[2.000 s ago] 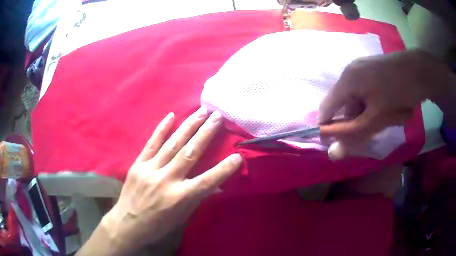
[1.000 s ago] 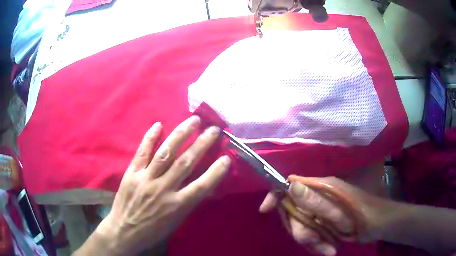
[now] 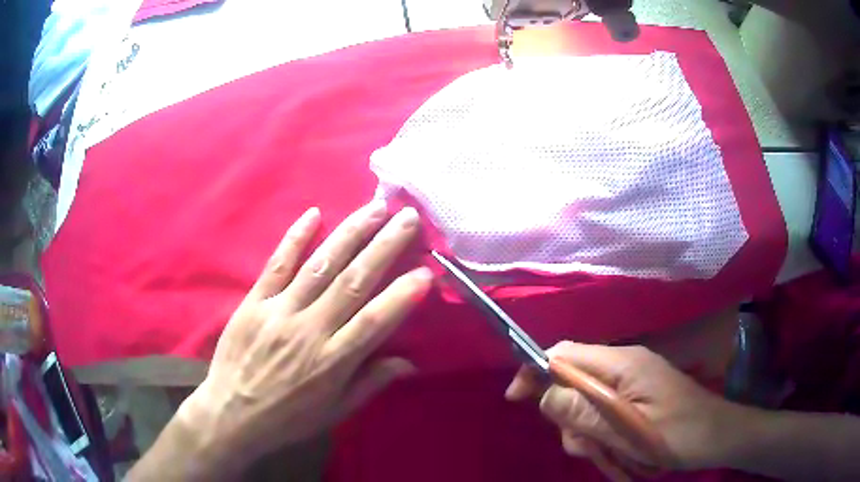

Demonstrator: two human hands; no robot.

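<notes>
A large red garment panel (image 3: 226, 179) lies flat on the pale table. A white dotted pocket bag (image 3: 575, 169) lies on its right part. My left hand (image 3: 311, 329) rests flat on the red cloth, fingers spread, fingertips at the pocket bag's lower left corner. It grips nothing that I can see. My right hand (image 3: 622, 405) holds orange-handled scissors (image 3: 490, 306) at the front edge. Their blades look closed or nearly so, and the tips touch the red cloth beside my left index finger and thumb. The cloth right at the tips is partly hidden by my fingers.
The machine's presser foot (image 3: 506, 42) is at the panel's back edge. A lit purple phone (image 3: 834, 202) is at the right. A red cut piece (image 3: 174, 8) lies at the upper left. A bottle (image 3: 17, 320) and second phone (image 3: 66, 405) are lower left. Red cloth covers my lap.
My right hand has brought the scissors from lying across the cloth, pointing left, to a diagonal from the lower right; the blades were slightly apart a second ago. My left hand stays nearly in place.
</notes>
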